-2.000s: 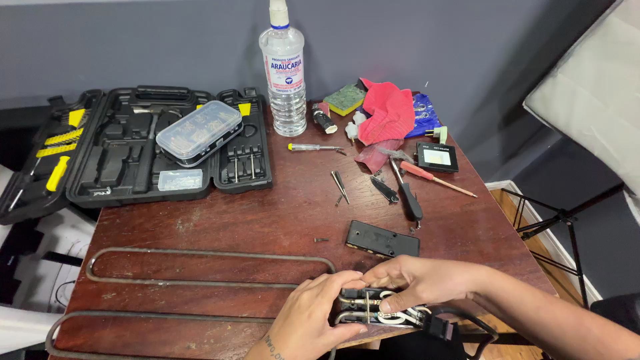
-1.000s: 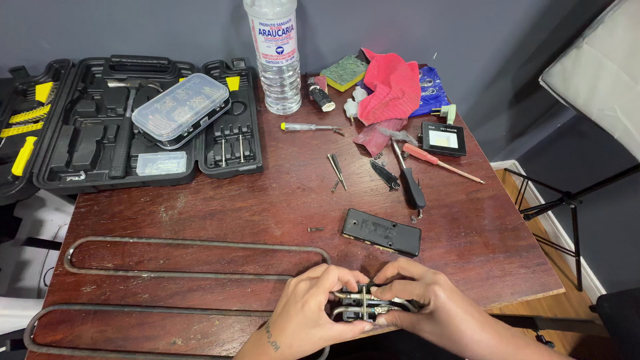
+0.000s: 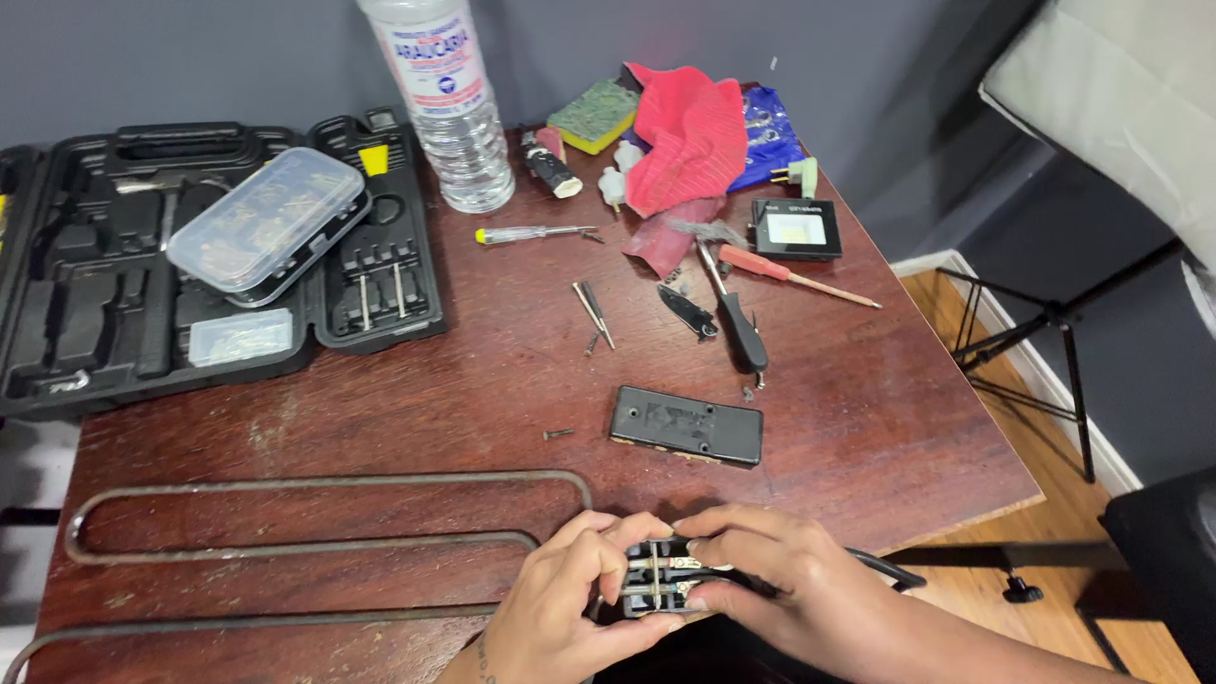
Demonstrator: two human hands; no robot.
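Note:
My left hand [image 3: 581, 594] grips the left side of an opened black plastic terminal housing [image 3: 655, 600], where the bent metal tube heating element [image 3: 332, 543] enters it. My right hand [image 3: 774, 565] holds the housing's right side, fingertips at the metal terminals and pale wire ends. A metal crossbar lies over the two rods inside. A black cable [image 3: 888, 567] shows beyond my right hand. The black plastic cover [image 3: 686, 425] lies on the table above the hands, with a loose screw [image 3: 559, 433] to its left.
At left lies an open black tool case [image 3: 85, 380] with a clear-lidded organizer box [image 3: 269, 220]. Behind stand a plastic bottle [image 3: 456, 123], a sponge [image 3: 596, 114] and a red cloth [image 3: 686, 138]. Screwdrivers [image 3: 741, 332], a small LED floodlight [image 3: 796, 228] and loose screws lie on the right half.
The pale wires that showed looped over the housing two seconds ago are now mostly hidden at my right fingers. Both hands stay on the housing. The view has shifted somewhat.

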